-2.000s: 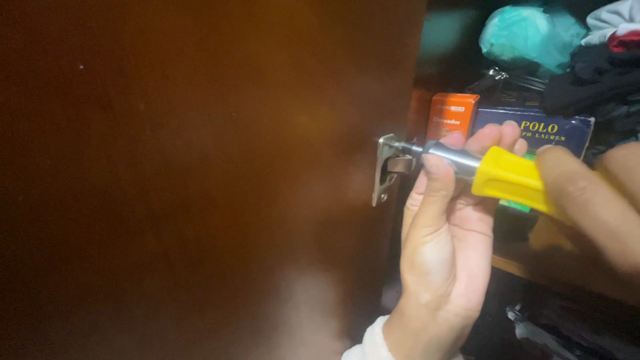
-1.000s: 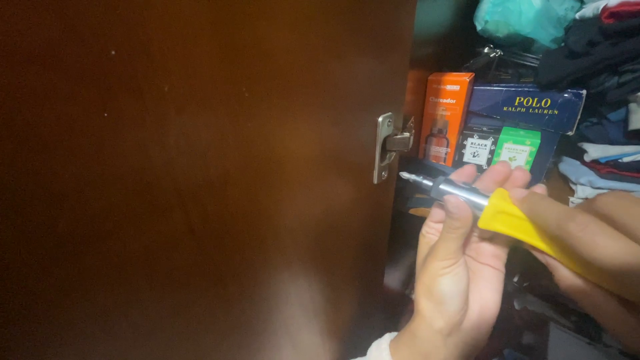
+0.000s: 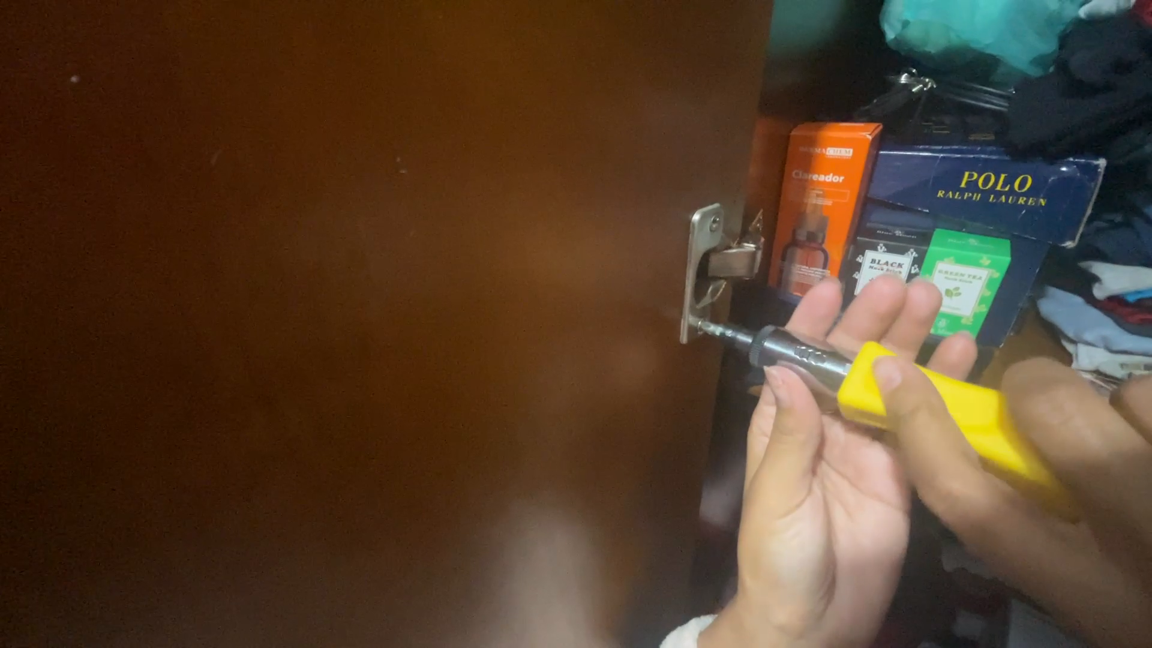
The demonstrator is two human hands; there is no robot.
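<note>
A metal cup hinge (image 3: 704,274) is set near the edge of a brown wooden door (image 3: 360,315). The tip of a screwdriver (image 3: 954,405) with a yellow handle and a dark metal shank meets the hinge plate at its lower screw. My right hand (image 3: 1017,468) grips the yellow handle from the right, partly blurred. Under the shank lies my left hand (image 3: 837,486), palm up, thumb and fingers around the metal collar. A screw head shows at the plate's upper end; the lower one is mostly hidden by the tip.
Behind the door edge, a shelf holds an orange box (image 3: 823,202), a dark blue box (image 3: 990,193), a black box (image 3: 886,256) and a green box (image 3: 967,283). A teal plastic bag (image 3: 985,31) is above them. Folded clothes (image 3: 1102,315) are stacked at the right.
The screwdriver tip was at the hinge's upper part two seconds ago, then off the plate below right of it; now it meets the lower end. Both hands have moved with it.
</note>
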